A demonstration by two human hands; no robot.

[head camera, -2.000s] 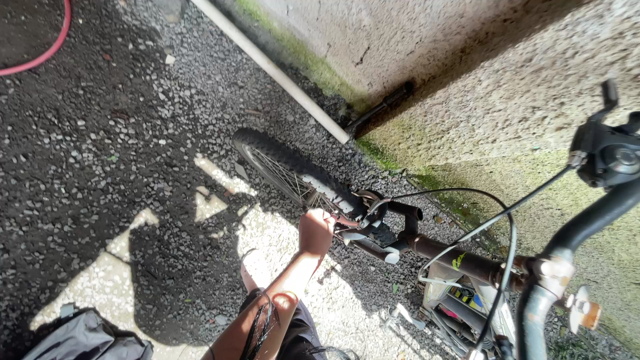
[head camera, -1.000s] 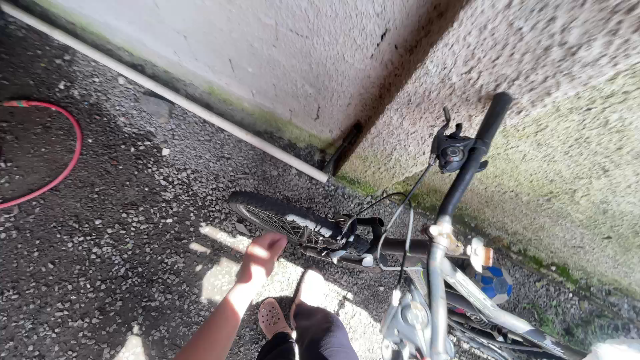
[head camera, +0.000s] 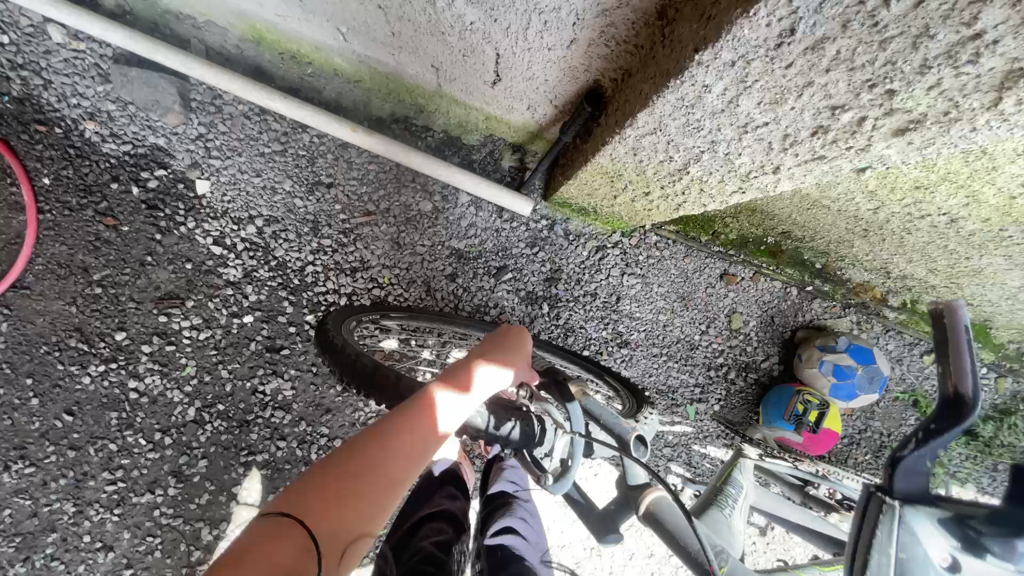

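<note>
The front wheel of a bicycle point(head camera: 376, 380), with a black knobby tyre and spokes, stands on the gravel at the centre. My left hand point(head camera: 508, 356) reaches in from the lower left and lies at the top of this wheel, beside the fork and brake parts. Its fingers curl down, and their tips are hidden, so what they hold cannot be told. The bicycle frame point(head camera: 680, 520) runs toward the lower right. A dark handlebar part point(head camera: 952, 384) rises at the right edge, close to the camera. My right hand is out of view.
A long pale pipe point(head camera: 320, 120) lies along the rough wall point(head camera: 800, 104). A short black pipe point(head camera: 560, 144) stands at the wall's corner. Two balls, one blue and white point(head camera: 848, 372), one multicoloured point(head camera: 800, 420), rest at right. A red hose point(head camera: 28, 216) curves at left.
The view has shifted and come closer to the wheel. My left hand, beside the wheel a second ago, is now over its top by the fork. The handlebar is now mostly out of view.
</note>
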